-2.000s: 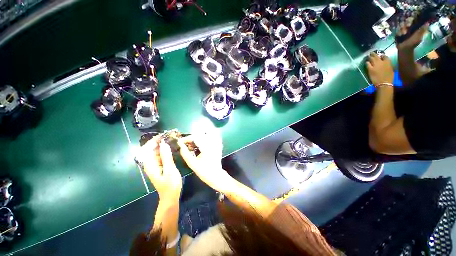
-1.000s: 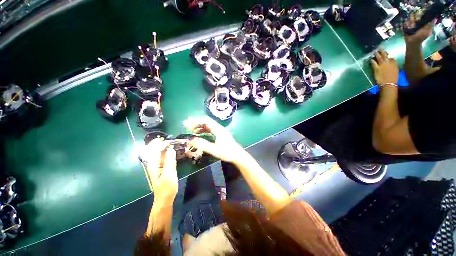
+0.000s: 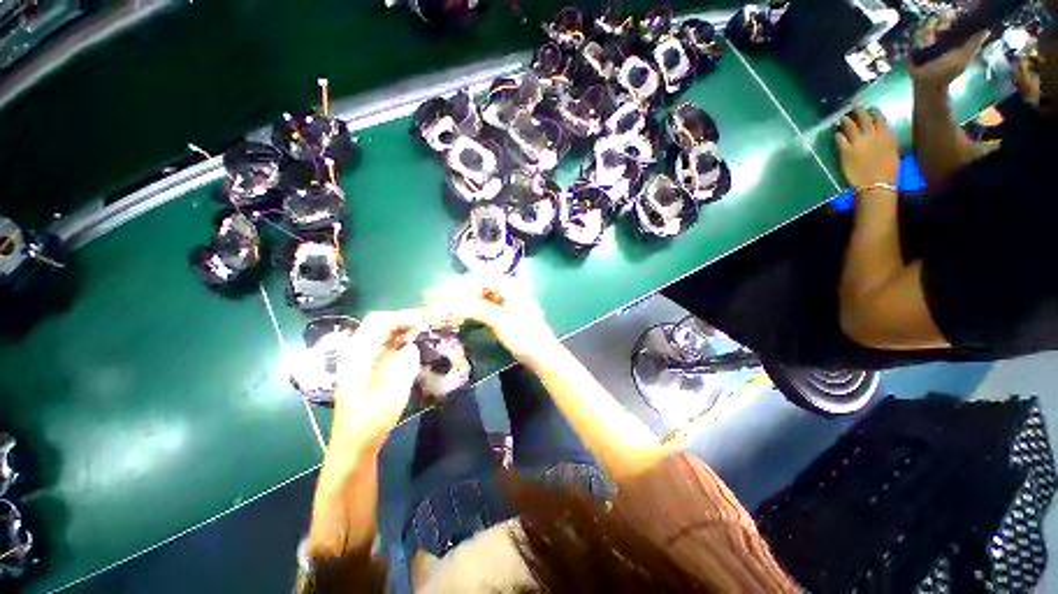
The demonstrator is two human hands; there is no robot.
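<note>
My left hand is at the bench's near edge, between two round black units with silver-white centres. One unit lies just left of it, partly covered. The other unit is under and right of its fingers, and the fingers touch or grip it; the exact hold is hidden. My right hand is just above and right of that unit, fingers bent together around a small coppery part. Glare washes out its fingertips.
A small cluster of units stands ahead left on the green bench, and a larger cluster ahead right. A person in black works at right. Round stools and a black perforated crate are below.
The two units by my hands are now more exposed, one on each side of my left hand. My right hand has moved off the right one. The view has shifted slightly.
</note>
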